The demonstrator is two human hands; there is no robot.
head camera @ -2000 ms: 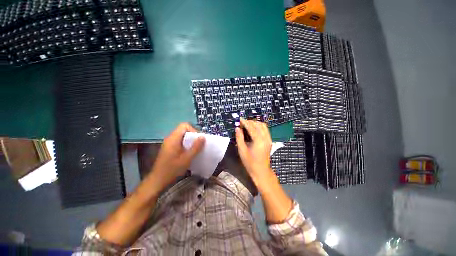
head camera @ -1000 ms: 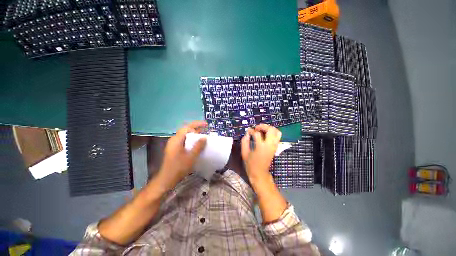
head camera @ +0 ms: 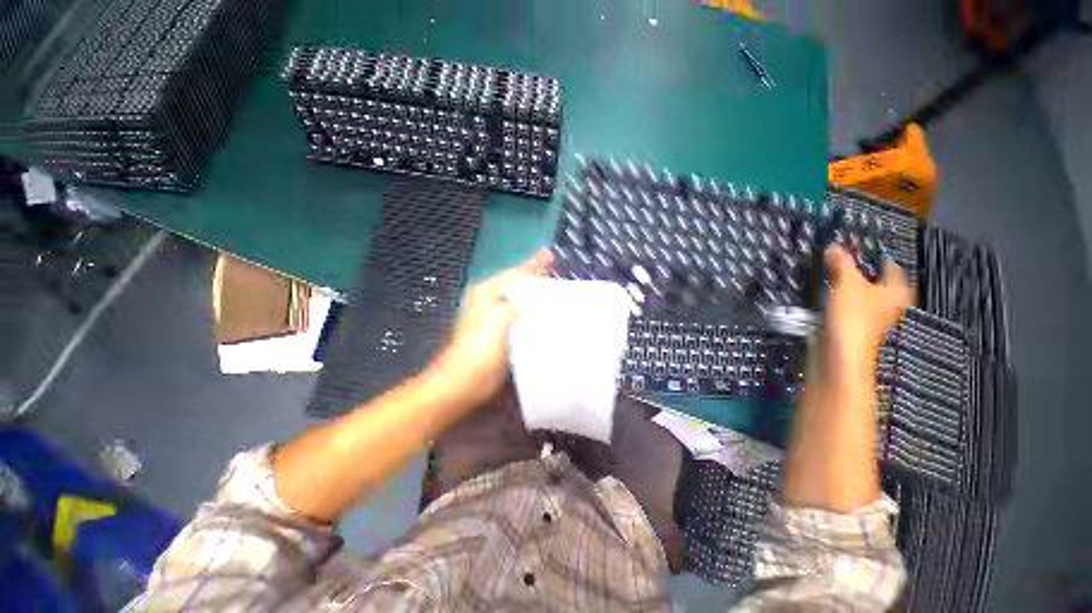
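Note:
A keyboard (head camera: 707,246), black with rows of pale key marks, is tilted and motion-blurred over the green table. My right hand (head camera: 865,299) grips its right end. My left hand (head camera: 485,329) holds a white label sheet (head camera: 569,359) at the keyboard's lower left corner; whether its fingers also grip the keyboard is unclear. A pale label shows on the keyboard near the sheet. Below it, another keyboard (head camera: 707,357) lies at the table's front edge, partly hidden by the sheet and my right arm.
A keyboard row (head camera: 425,132) stands behind a ribbed black panel (head camera: 401,269) overhanging the table (head camera: 683,84). A tall keyboard stack (head camera: 132,90) is at far left, more stacks (head camera: 946,419) at right. A pen (head camera: 756,65) lies at the back; an orange object (head camera: 889,170) is beyond the edge.
My right hand has moved right and taken hold of the keyboard's right end. The keyboard is raised and tilted, exposing another beneath. The view has shifted, showing more table and the left stack.

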